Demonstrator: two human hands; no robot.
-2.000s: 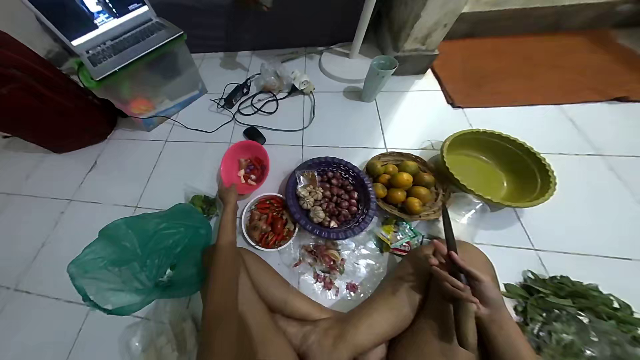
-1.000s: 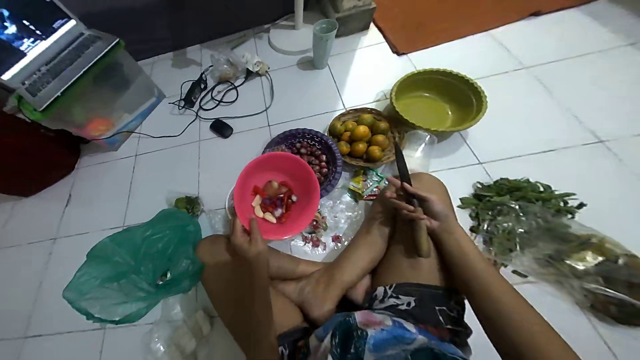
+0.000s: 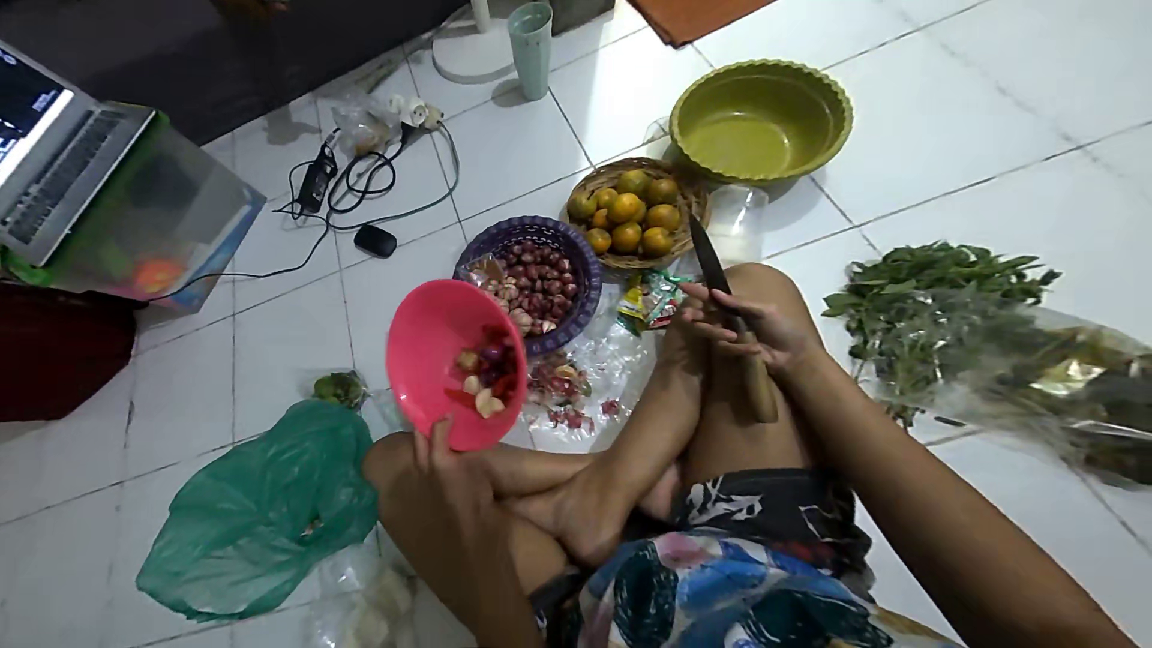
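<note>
My left hand [image 3: 445, 468] grips the near rim of a pink plastic bowl [image 3: 418, 351], which is tilted and holds garlic cloves [image 3: 486, 400], shallots and red chili pieces. A kitchen knife [image 3: 711, 261] with a wooden handle lies in my right hand [image 3: 751, 328], blade pointing away, over my bent knee. Behind the pink bowl is a purple basket [image 3: 589, 292] of shallots and garlic bulbs. A wicker basket [image 3: 585, 184] of green-orange citrus fruits stands beyond it. Peelings [image 3: 558, 387] lie on clear plastic between the bowl and my leg.
A green basin [image 3: 760, 126] stands at the back. Leafy greens [image 3: 945, 315] and a clear plastic bag [image 3: 1053, 360] lie at right, a green plastic bag [image 3: 265, 513] at left. Cables [image 3: 360, 180], a computer mouse [image 3: 375, 240], a tumbler [image 3: 531, 54] and a laptop [image 3: 63, 162] on a box are farther back.
My left hand has lifted the pink bowl from the floor and brought it nearer; it now hides the white bowl of red chilies seen earlier. The knife stays in my right hand.
</note>
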